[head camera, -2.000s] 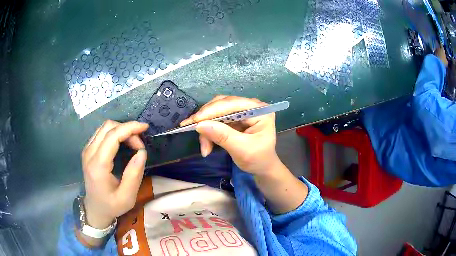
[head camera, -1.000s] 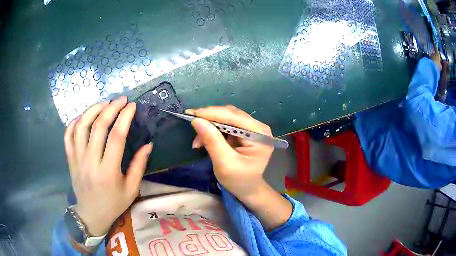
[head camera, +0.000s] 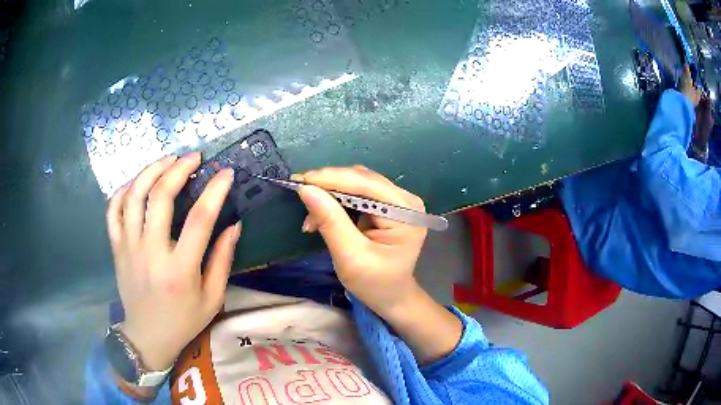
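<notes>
A black camera plate (head camera: 254, 193) with rounded corners and several round openings lies tilted on the green mat. My left hand (head camera: 170, 245) lies over its left part, fingertips on its surface and thumb at its near side, holding it; that part is hidden. My right hand (head camera: 368, 237) grips silver tweezers (head camera: 387, 210) like a pen. Their dark tip is at the plate, among the openings. Whether the tip holds a ring is too small to tell. A clear sheet with rows of dark rings (head camera: 170, 99) lies beyond my left hand, with white glare.
Another clear ring sheet (head camera: 494, 87) with strong glare lies at the right, and more rings (head camera: 316, 24) show at the top. The bench edge (head camera: 545, 176) runs along the near right. Beyond it are a red stool (head camera: 565, 273) and a person's blue sleeve (head camera: 672, 150).
My left hand has moved from the plate's near edge onto it, and its index finger has since shifted inward. The tweezer tip has moved from the near edge up to the openings.
</notes>
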